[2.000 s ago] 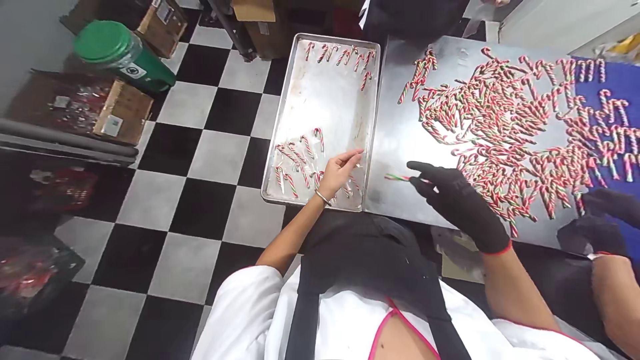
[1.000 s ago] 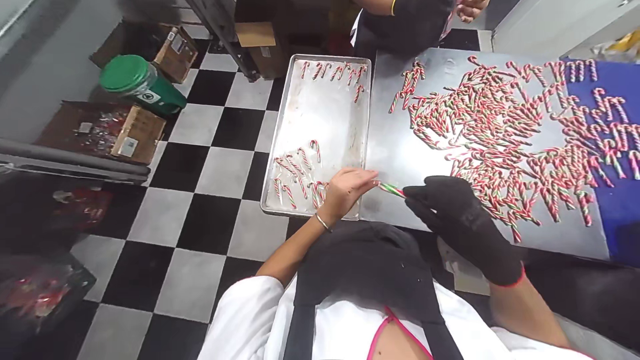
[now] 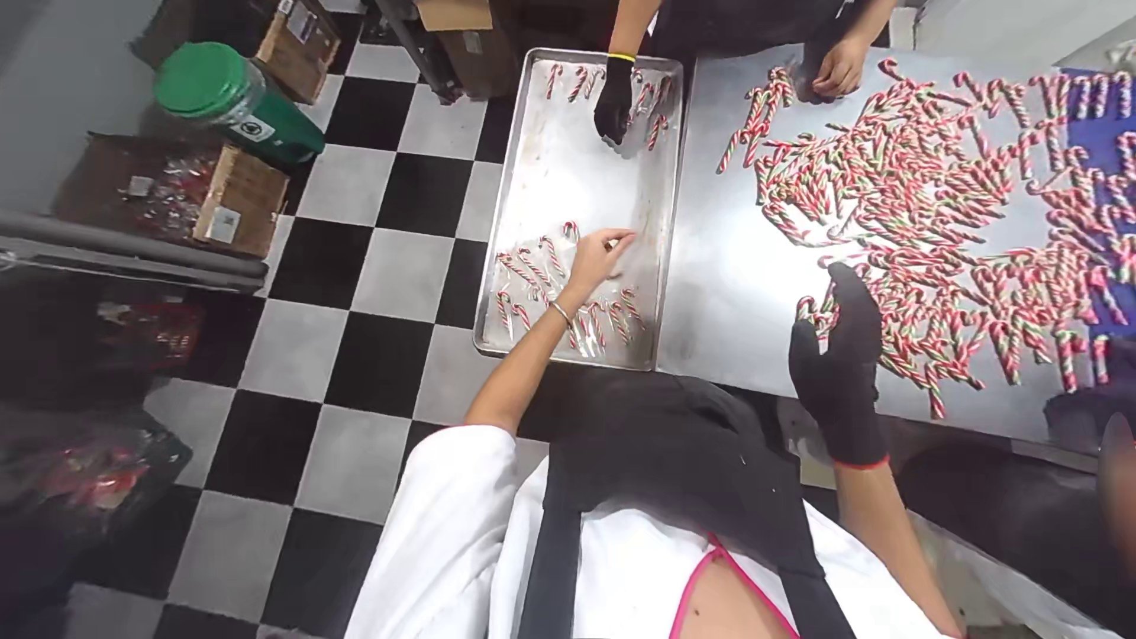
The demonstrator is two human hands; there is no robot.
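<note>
My bare left hand (image 3: 599, 257) is over the near part of a metal sheet tray (image 3: 577, 191), above several candy canes in clear wrapping (image 3: 590, 328). Its thumb and fingertips come close together; whether anything thin is between them cannot be told. My right hand (image 3: 839, 342), in a black glove, is at the near left edge of a large pile of red, white and green candy canes (image 3: 896, 177) on the metal table (image 3: 719, 266). Its thumb and fingers are apart, with candy canes just beyond the gap between them; no cane is clearly gripped.
Across the table, a co-worker's gloved hand (image 3: 614, 106) is over the tray's far end, beside more candy canes, and their bare hand (image 3: 840, 67) rests by the pile. A blue surface (image 3: 1100, 133) lies right. Boxes (image 3: 240, 200) and a green-lidded bin (image 3: 202, 80) stand left.
The candy cane held between my hands a second ago is no longer there. My left hand has moved over the tray, my right toward the pile. A co-worker's hands have come in over tray and table.
</note>
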